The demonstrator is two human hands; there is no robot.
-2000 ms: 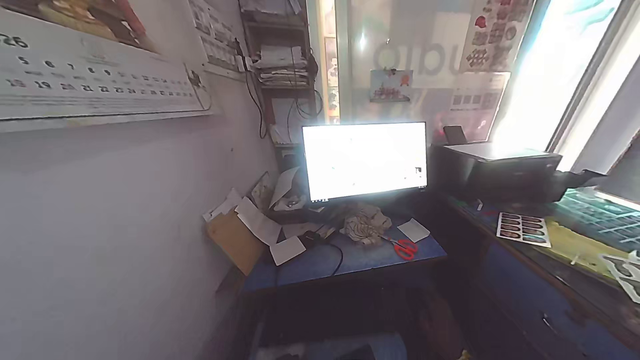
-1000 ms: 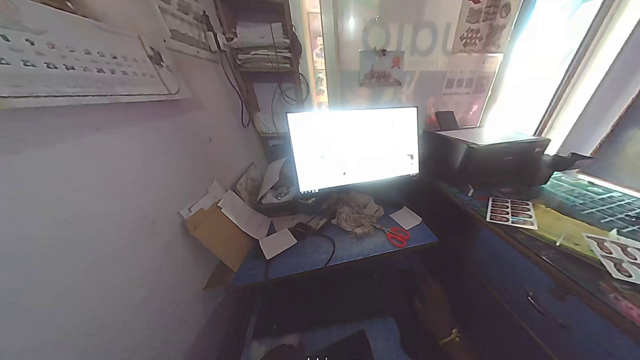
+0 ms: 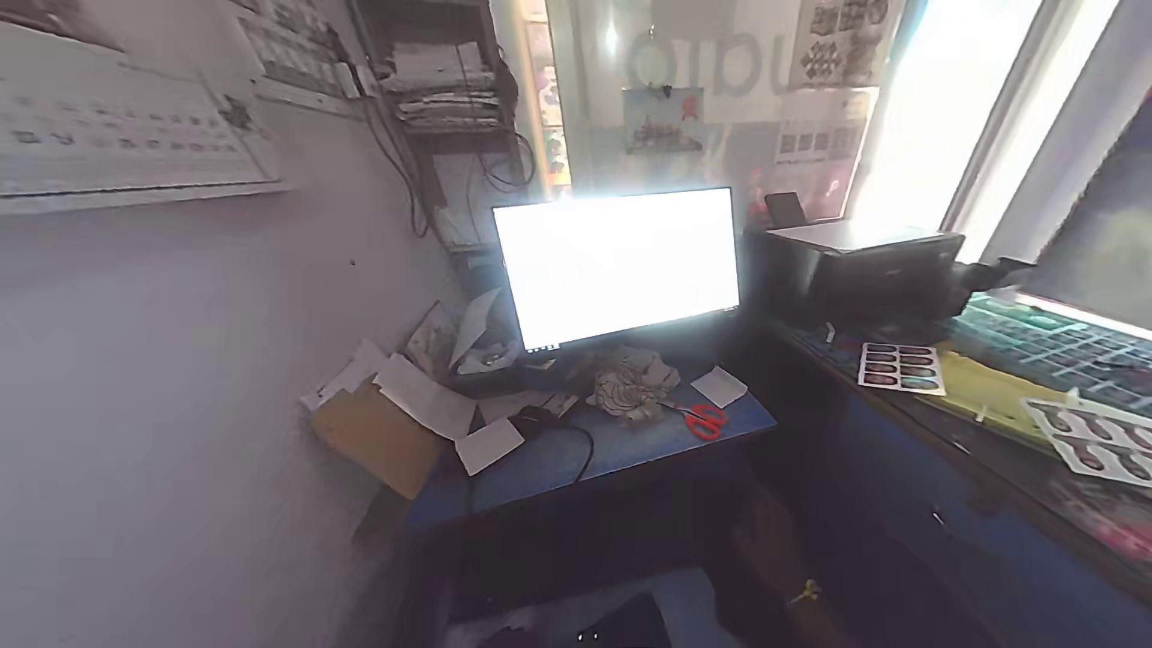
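Observation:
My right hand (image 3: 765, 535) is low in the dark below the desk's front edge, with a yellow band at the wrist; its fingers are too dim to tell what they do. My left hand is not clearly seen. Above and left of the right hand, red-handled scissors (image 3: 705, 421) lie on the blue desk (image 3: 540, 468) beside a crumpled cloth (image 3: 630, 382). A small white paper (image 3: 720, 387) lies behind the scissors. A black cable (image 3: 589, 445) curves over the desk edge. A brightly lit monitor (image 3: 621, 270) stands at the back.
Papers and a brown envelope (image 3: 378, 436) lean at the left wall. On the right counter are a black printer (image 3: 864, 279), photo sheets (image 3: 900, 369) and a yellow sheet (image 3: 994, 391). Shelves with stacked papers (image 3: 445, 99) stand behind. A blue drawer front (image 3: 909, 477) is at right.
My right forearm with the yellow band shows more fully beneath the desk than two seconds ago. The view has shifted somewhat. The things on the desk have not plainly moved.

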